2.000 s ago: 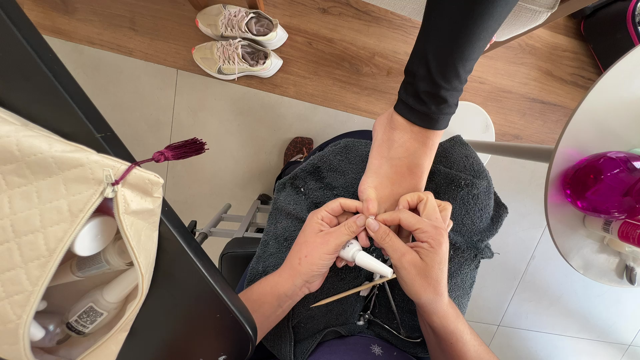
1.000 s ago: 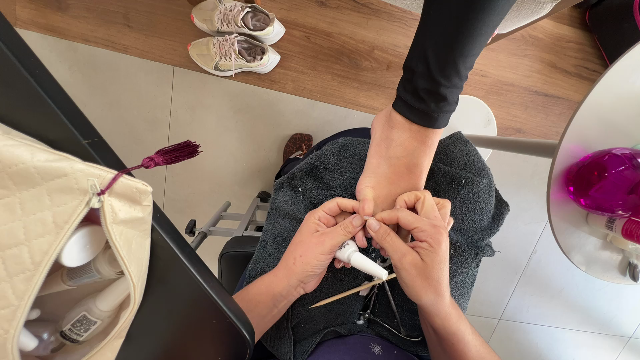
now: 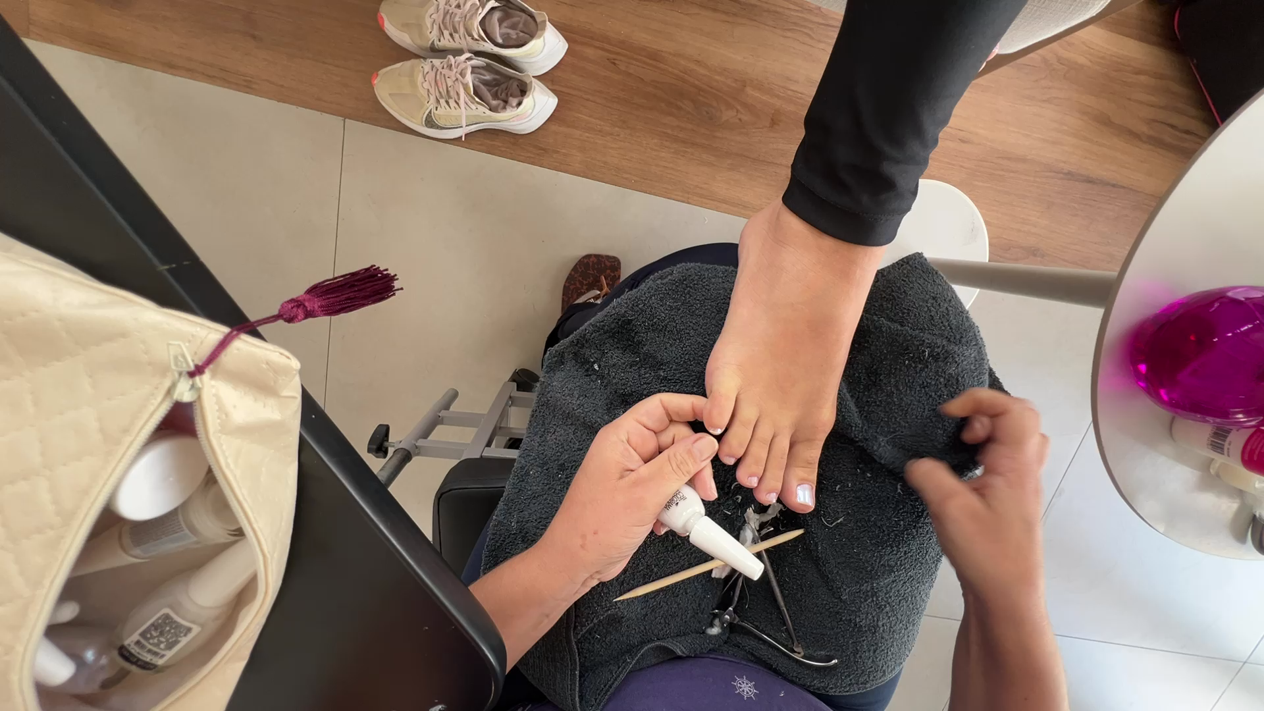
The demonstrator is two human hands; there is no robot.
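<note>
Another person's bare foot (image 3: 790, 336) rests on a dark grey towel (image 3: 652, 346) over my lap, its toes toward me. My left hand (image 3: 642, 484) holds a small white bottle with a long tapered cap (image 3: 723, 545), while its thumb and forefinger touch the smallest toe. Off to the right of the foot, my right hand (image 3: 987, 484) is at the towel's edge, thumb and fingers apart; whether it pinches the cloth I cannot tell. Below the toes lie a pointed wooden stick (image 3: 657, 584), metal cuticle nippers (image 3: 780, 592) and a bit of white cotton.
At left, a cream quilted pouch (image 3: 89, 346) with bottles stands on a black surface (image 3: 365, 563). A round white table (image 3: 1136, 434) at right holds a magenta container (image 3: 1200, 351). Sneakers (image 3: 464, 94) stand on the wooden floor. A grey metal frame (image 3: 484, 425) is beside the towel.
My right hand has left the toes and moved right, to the towel's edge. My left hand stays at the smallest toe with the white bottle.
</note>
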